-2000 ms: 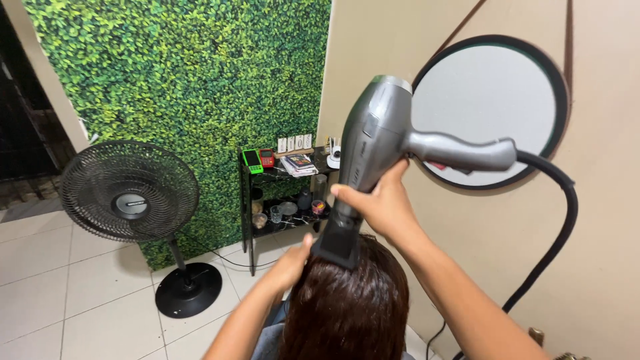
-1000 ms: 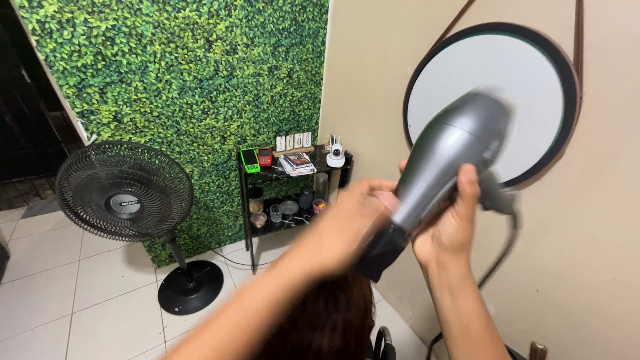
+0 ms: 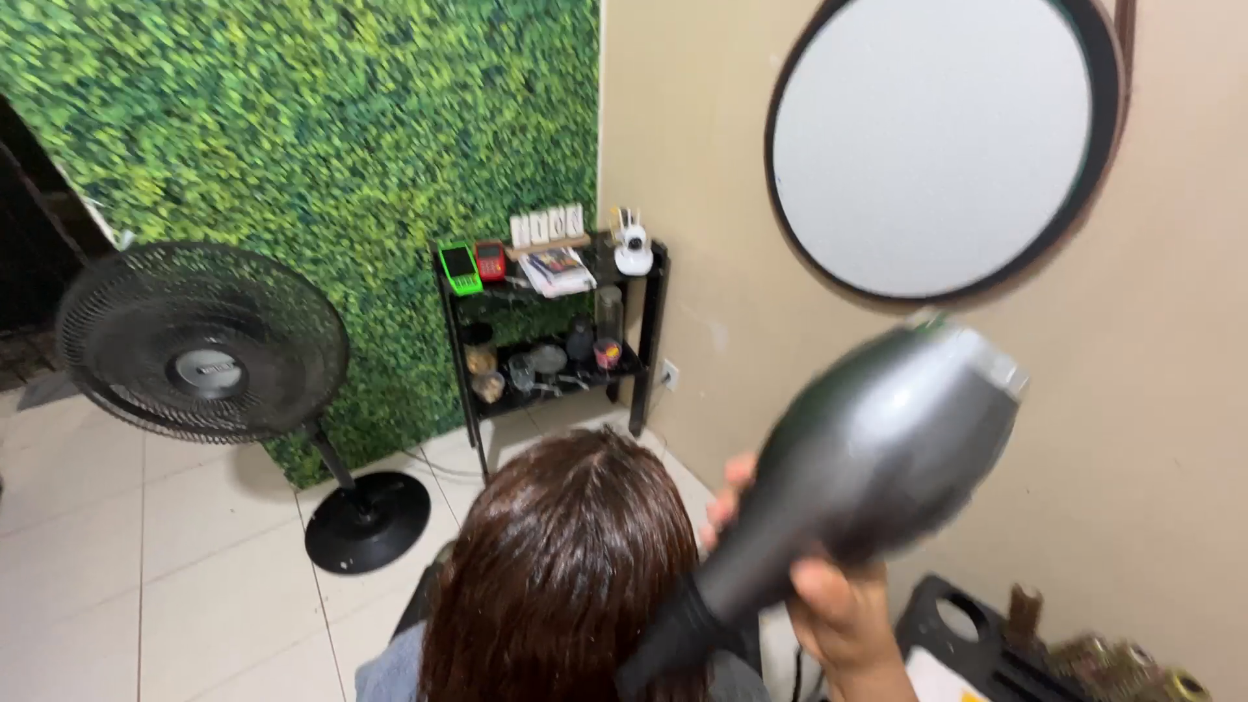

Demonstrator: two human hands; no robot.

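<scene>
My right hand (image 3: pixel 838 614) is wrapped around the grey hair dryer (image 3: pixel 877 439), its fingers showing on both sides of the barrel. The dryer tilts down to the left, and its black nozzle (image 3: pixel 673 634) lies over the right side of a seated person's dark reddish-brown hair (image 3: pixel 575 546). The dryer's handle and cord are hidden behind its body. My left hand is out of the frame. The person faces away, with a grey-blue garment (image 3: pixel 390 668) showing at the shoulders.
A black pedestal fan (image 3: pixel 205 356) stands at the left. A black shelf (image 3: pixel 556 395) holds card terminals, papers, a white camera and jars. The round mirror (image 3: pixel 931 146) hangs on the right wall. At the lower right is a black tray (image 3: pixel 926 624) beside several round brushes (image 3: pixel 1092 663).
Both hands were at the dryer before; now only my right hand shows on it and my left has left the view. The dryer has come down to the right side of the head.
</scene>
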